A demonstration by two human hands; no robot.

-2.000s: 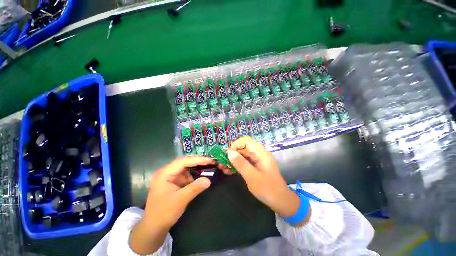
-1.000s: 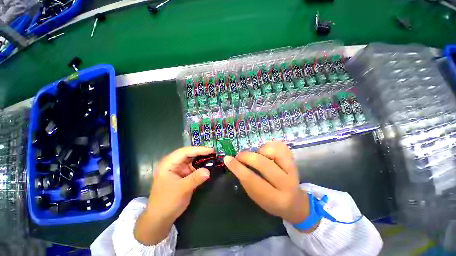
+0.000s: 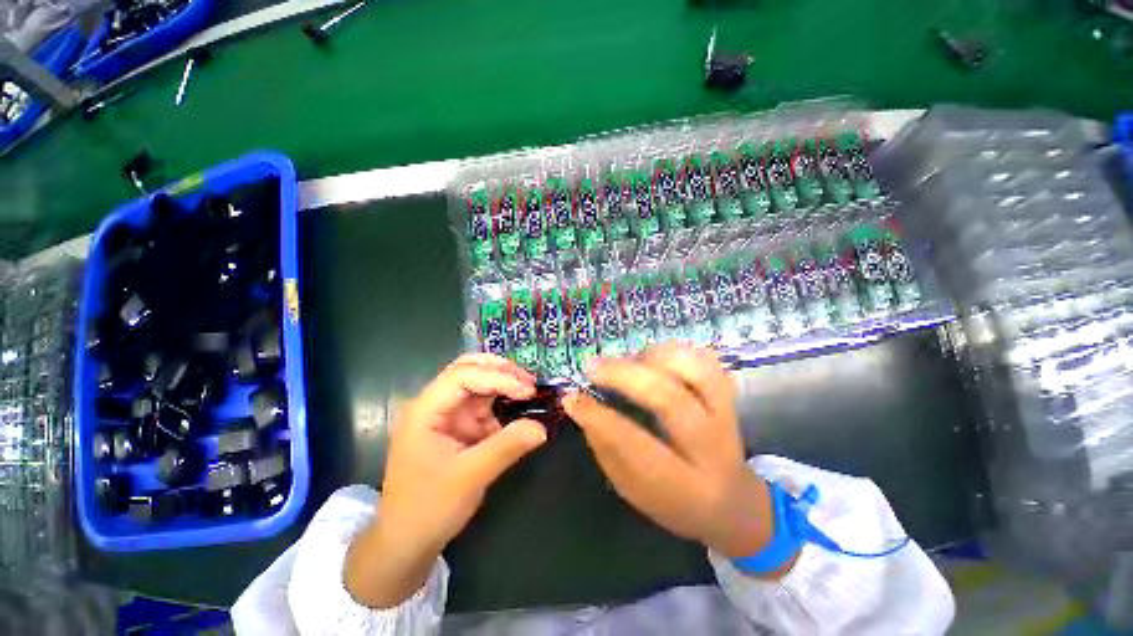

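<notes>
My left hand [image 3: 454, 435] holds a glossy black housing [image 3: 524, 408] between thumb and fingers, just in front of the clear blister tray. My right hand [image 3: 665, 435] has its thumb and fingertips at the right end of the housing, where a small dark or silvery part shows. The green circuit board is barely visible there, largely hidden by the fingers. A blue band is on my right wrist. The clear blister tray [image 3: 696, 342] holds two rows of upright green boards with red wires.
A blue bin [image 3: 298, 410] of loose black housings stands at left. Stacked clear trays [image 3: 1031, 336] lie at right, more at the far left edge. The green conveyor belt [image 3: 497, 87] carries scattered black pieces [image 3: 727, 70]. A person's pale sleeve shows at the top left.
The green board that stuck up between my hands is now mostly out of sight at the housing. My right fingers have closed in over it. Pieces on the belt have shifted left in view.
</notes>
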